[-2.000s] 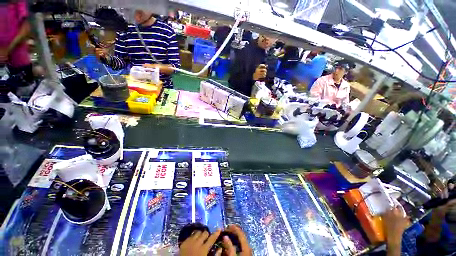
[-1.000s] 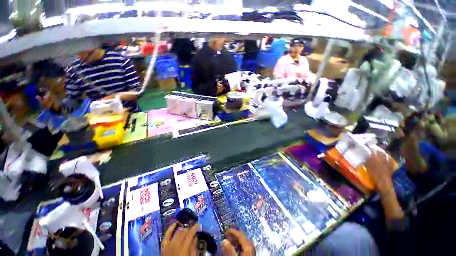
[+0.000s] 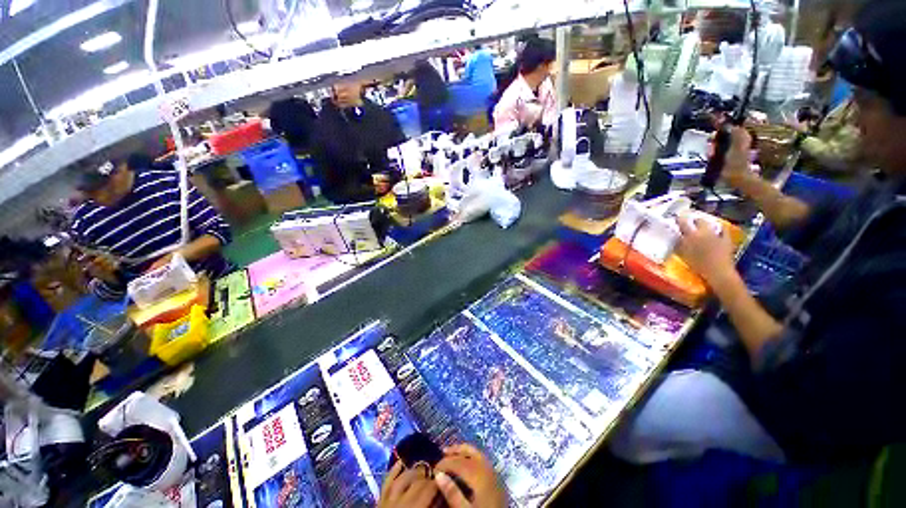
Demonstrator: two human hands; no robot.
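Note:
My left hand [image 3: 408, 487] and my right hand [image 3: 471, 478] are close together at the bottom edge, partly cut off. Their fingers hold a small black unit [image 3: 417, 451] above the blue printed cardboard [image 3: 382, 422]. The fingers hide much of the unit, and its details are too small to tell. A white housing with a black round centre [image 3: 139, 454] and wires lies at the lower left.
A neighbour [image 3: 844, 288] at the right works on a white part over an orange pad [image 3: 656, 268]. The dark green belt [image 3: 397, 298] runs behind the cardboard. A yellow bin [image 3: 180, 334], white boxes [image 3: 328, 234] and a clear bag [image 3: 489, 201] stand across it.
The view has swung to the right, showing more of the neighbour. My hands were farther apart a second ago and are now together around the black unit.

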